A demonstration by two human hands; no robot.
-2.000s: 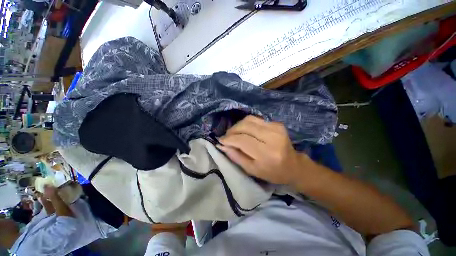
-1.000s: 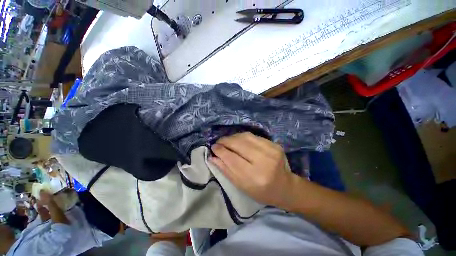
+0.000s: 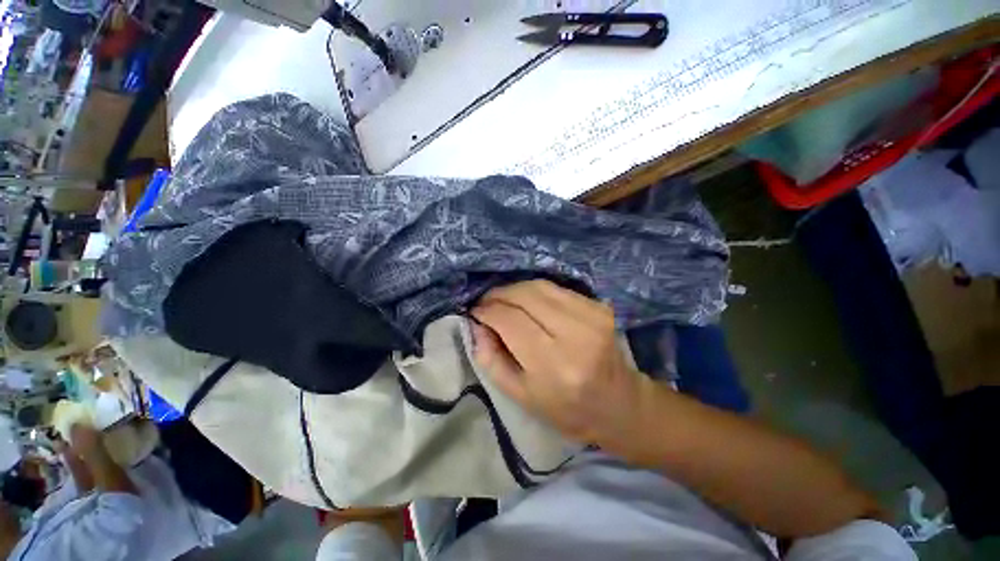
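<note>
The garment's blue-grey leaf-print shell (image 3: 439, 225) lies bunched against the table's front edge. Its cream inner side (image 3: 362, 438), crossed by dark seams, faces up nearer to me. A black rounded panel (image 3: 269, 307) lies over both on the left. My right hand (image 3: 554, 356) pinches the garment's edge where shell and cream side meet, beside a dark fold. My left hand is hidden under the garment; only a bit of forearm and sleeve shows at the bottom.
The sewing machine's presser foot (image 3: 378, 49) is at the top left. Black thread snips (image 3: 598, 30) lie on the white table (image 3: 493, 137) near the printed ruler. A red basket (image 3: 800, 192) is below the table at right. Another person's arm (image 3: 99, 466) shows at lower left.
My right hand keeps its pinch on the edge, with its fingers shifted slightly. The view has moved a little, so the snips now show whole. The garment lies much as before.
</note>
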